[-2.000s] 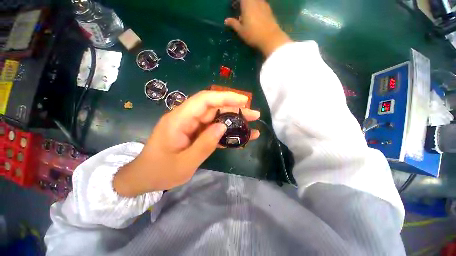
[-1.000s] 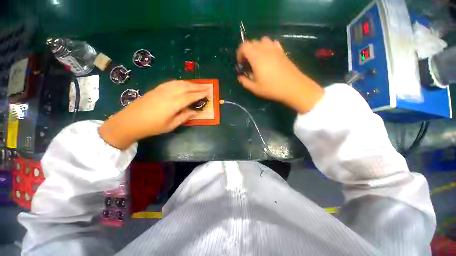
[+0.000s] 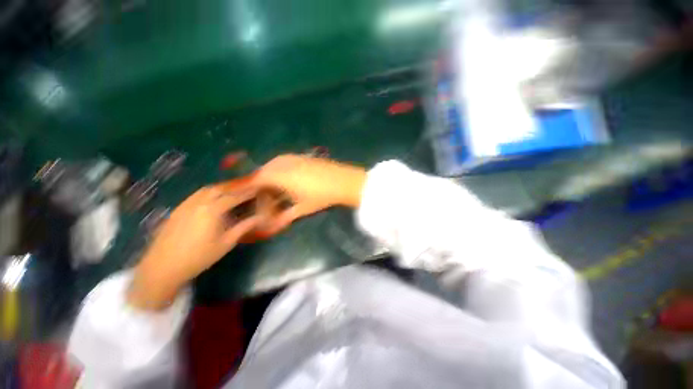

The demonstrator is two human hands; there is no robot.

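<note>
The frame is heavily blurred. My left hand [image 3: 186,239] is at the orange-red fixture [image 3: 254,235], its fingers around a dark watch case [image 3: 242,213]. My right hand [image 3: 304,186] is against the fingertips of my left hand, over the fixture. The fixture is mostly covered by both hands. A dark shape shows between the right fingers, but whether it is tweezers or part of the case cannot be told. Other dark cases [image 3: 166,164] lie smeared by blur to the left, beyond my left hand.
A small red piece [image 3: 233,159] lies just beyond the hands, and a red clump [image 3: 401,107] further right. The blue control box [image 3: 566,129] stands at the upper right. The blurred bottle and pale paper [image 3: 97,230] are at the left. The bench's front edge runs before my body.
My right hand has come in from the right and joined my left hand at the fixture. The tweezers seen in it are no longer distinct. The camera has turned, and the picture is blurred.
</note>
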